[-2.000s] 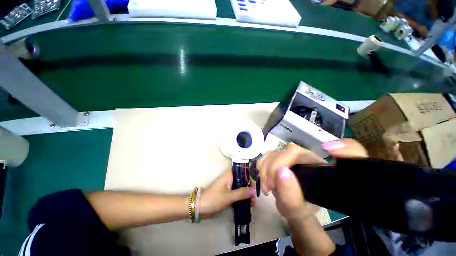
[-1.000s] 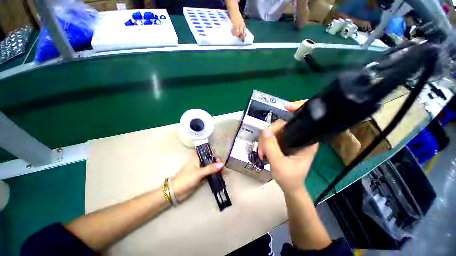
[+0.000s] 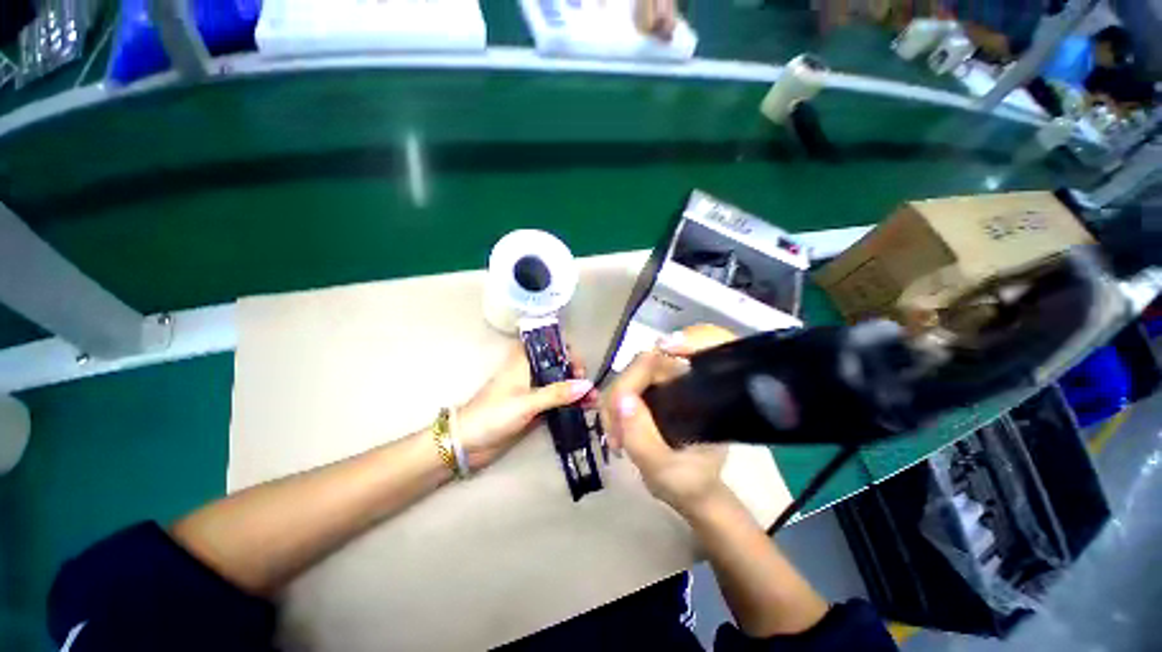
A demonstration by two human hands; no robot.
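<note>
A part-assembled hair dryer lies on the beige mat (image 3: 382,382), its white round barrel (image 3: 507,301) with a dark centre hole at the top and its open black handle (image 3: 571,446) pointing down. My left hand (image 3: 516,405) grips the handle, thumb across it. My right hand (image 3: 663,439) is closed around the thick black electric screwdriver (image 3: 777,389), just right of the handle. A thin dark shaft shows below my right fingers, beside the handle; whether it touches is unclear.
The grey-white screw box (image 3: 726,306) stands right of the dryer. A brown carton (image 3: 949,242) is behind it, and a black crate (image 3: 981,510) is low at right. Another dryer (image 3: 795,89) lies on the green belt (image 3: 344,191). White foam trays (image 3: 370,26) are across the belt.
Since one second ago, the screwdriver has swung to nearly level and my right hand has moved from over the screw box to beside the handle. My left hand still holds the handle. The view has shifted.
</note>
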